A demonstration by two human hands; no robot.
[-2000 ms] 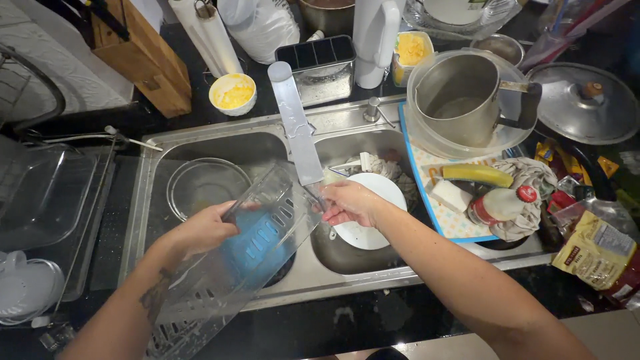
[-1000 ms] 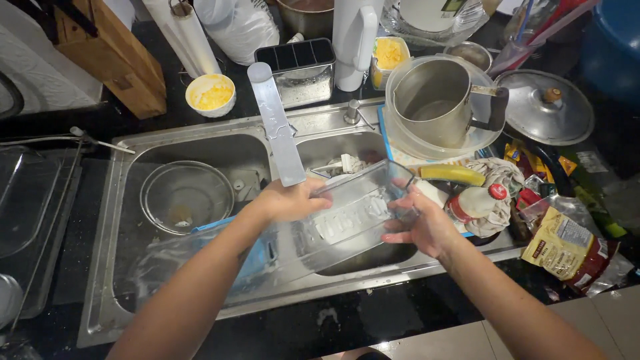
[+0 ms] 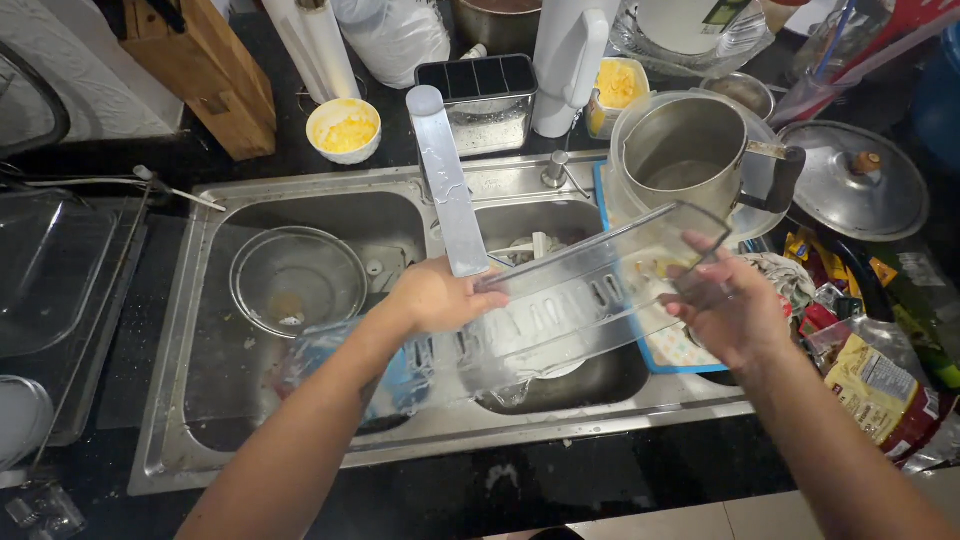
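Note:
A long clear plastic tray with slots (image 3: pixel 555 322) spans both hands over the double-bowl steel sink. Its right end is tilted up. My left hand (image 3: pixel 442 296) grips the tray's far edge just below the spout of the faucet (image 3: pixel 450 187). My right hand (image 3: pixel 724 300) holds the raised right end, with fingers seen through the plastic. A blue thing (image 3: pixel 405 379) shows through the tray's left part. Beneath the tray, a white plate (image 3: pixel 562 364) lies in the right bowl, partly hidden. A round glass lid or bowl (image 3: pixel 300 281) rests in the left bowl.
A metal pot (image 3: pixel 682 157) stands in a plastic bowl right of the sink, beside a metal lid (image 3: pixel 855 180). Behind are a bowl of yellow food (image 3: pixel 345 131), a cutlery holder (image 3: pixel 480 105) and a white pitcher (image 3: pixel 570 67). A glass dish (image 3: pixel 52 262) lies left.
The tray has turned and now reaches further right, its right end raised. My right hand has moved right with it, while my left hand stays near the faucet spout.

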